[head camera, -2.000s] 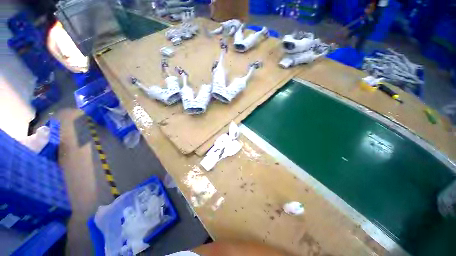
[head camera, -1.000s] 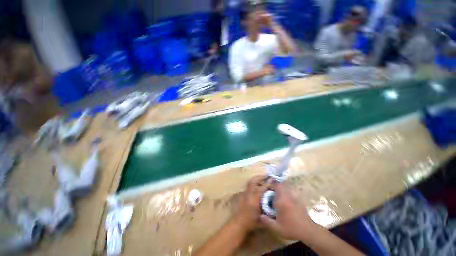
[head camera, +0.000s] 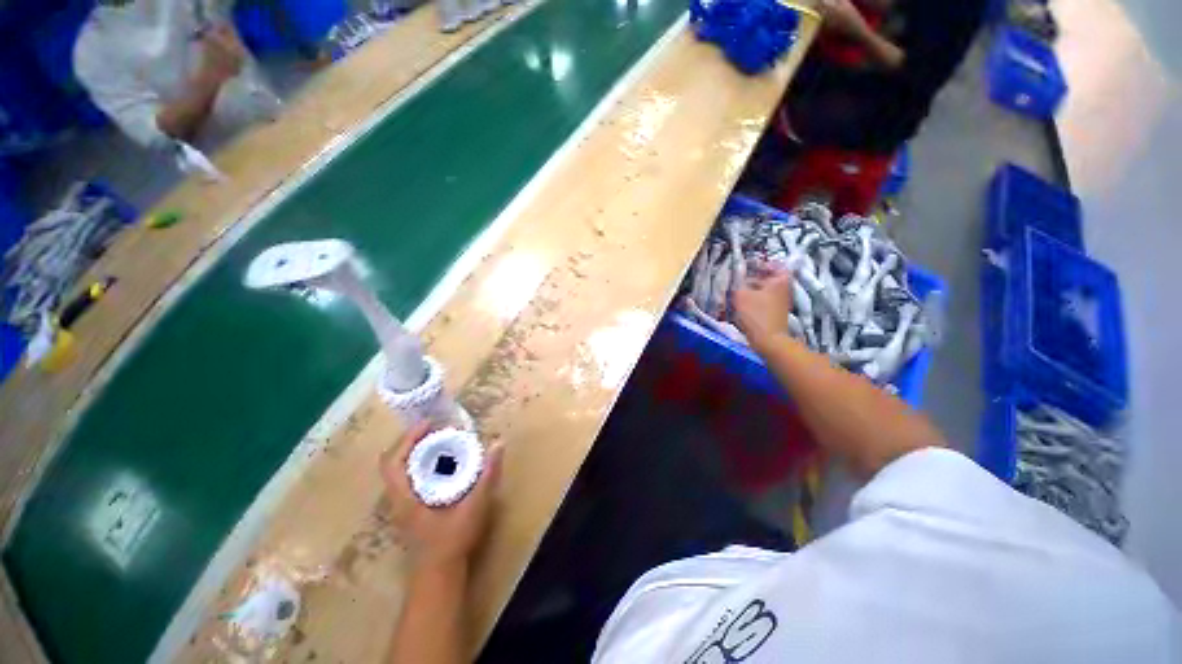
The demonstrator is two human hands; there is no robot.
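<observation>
My left hand (head camera: pixel 438 519) is closed around the joint housing (head camera: pixel 445 467), a short white-grey cylinder with a toothed rim and a dark square centre hole. A bracket arm (head camera: pixel 376 311) joins it and reaches up and left over the belt, ending in a flat oval plate with dark holes. My right hand (head camera: pixel 762 305) is in the blue bin at the right, among a tangled pile of loose grey arms (head camera: pixel 849 279). Its fingertips are among the arms, and I cannot tell whether they grip one.
The green belt (head camera: pixel 195 389) runs along the left of the bench (head camera: pixel 557 285). A small white round piece (head camera: pixel 266 607) lies on the near bench. A blue bundle (head camera: pixel 748 29) lies at the bench's far end. A person (head camera: pixel 156 65) sits across the belt. Blue crates (head camera: pixel 1069 311) stand at right.
The view has swung right. My right hand has left the joint housing and is now in the bin of arms. My left hand still holds the housing with its arm.
</observation>
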